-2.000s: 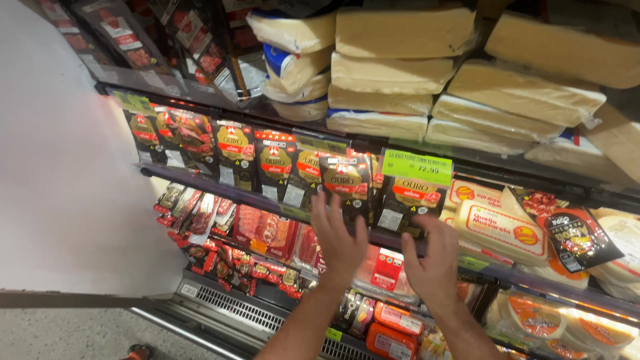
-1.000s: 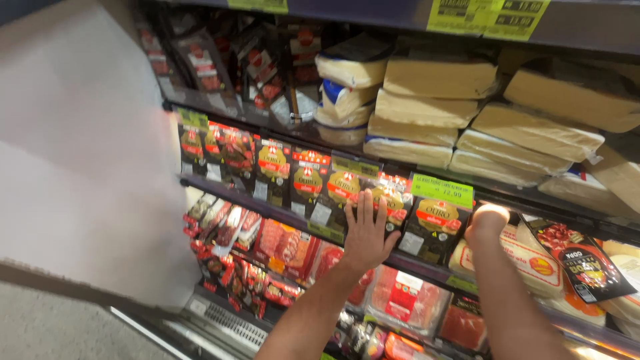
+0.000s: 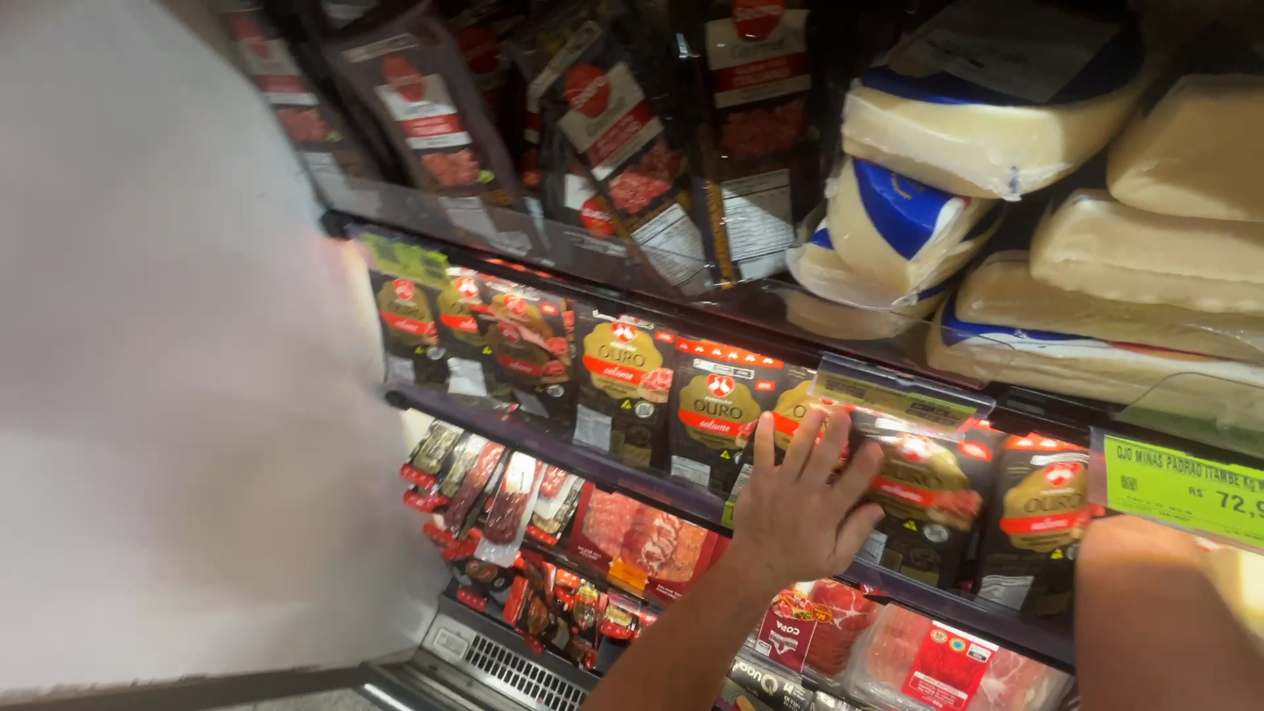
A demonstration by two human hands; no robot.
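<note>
My left hand [image 3: 805, 499], fingers spread, lies against the front of a black-and-gold salami packet [image 3: 795, 410] in a row on the middle shelf. To its right stands another such packet [image 3: 923, 484], and one more [image 3: 1042, 504] is near my right arm. Of my right side only a blurred forearm shows at the right edge; the hand itself cannot be made out. More salami packets [image 3: 716, 410] stand to the left of my left hand.
Wrapped cheese blocks [image 3: 987, 138] are stacked on the upper shelf beside dark meat packets [image 3: 612, 138]. Sliced-meat trays [image 3: 938, 657] and small red packets [image 3: 553, 602] lie below. A green price tag [image 3: 1185, 484] hangs at right. A white panel [image 3: 178, 395] fills the left side.
The view has moved closer to the shelf. My left hand stays at the salami row. My right hand, in front of the shelf two seconds ago, has moved right and is no longer clearly visible.
</note>
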